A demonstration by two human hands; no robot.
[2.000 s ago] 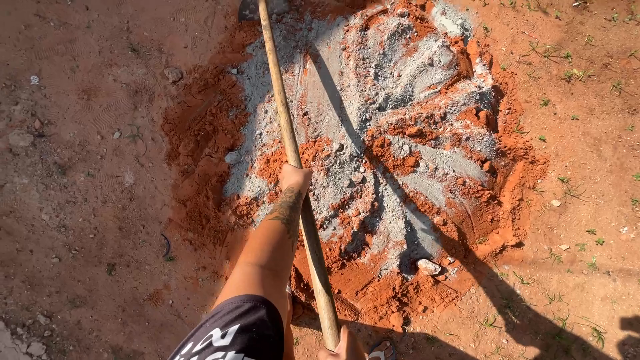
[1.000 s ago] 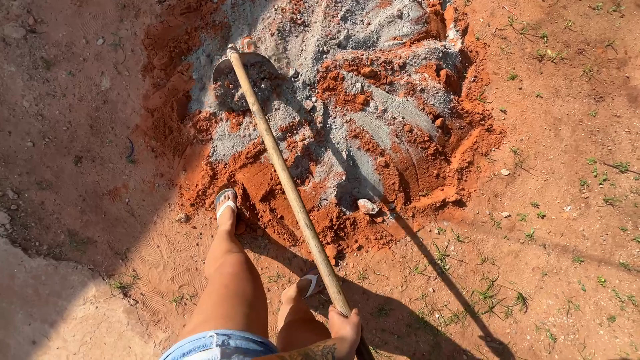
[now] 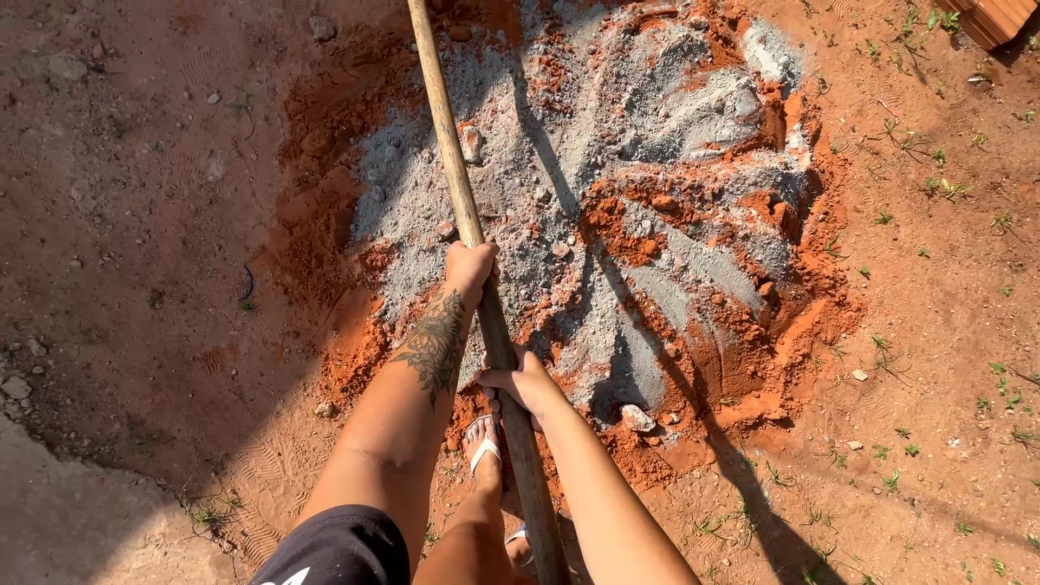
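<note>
A long wooden hoe handle (image 3: 455, 171) runs from the top edge down between my arms to the bottom edge; its metal head is out of view. My left hand (image 3: 473, 270) is closed around the middle of the handle, on the tattooed arm. Lower down, my right hand (image 3: 522, 380) grips the same handle, its thumb across the wood. Beneath the pole spreads a heap of grey powdery material (image 3: 504, 191) mixed with red-orange soil (image 3: 731, 366), marked by smooth scraped grooves on its right side.
Pale stones (image 3: 637, 418) lie at the heap's near edge. My sandalled foot (image 3: 484, 445) stands just below it. Red hollow bricks (image 3: 993, 18) are at the top right corner. A concrete edge (image 3: 73, 512) is at the lower left, and grass tufts dot the dirt on the right.
The hoe's head, on the grey material one second ago, is now beyond the top edge. My left hand is on the handle's middle again, and my right hand appears farther up the handle.
</note>
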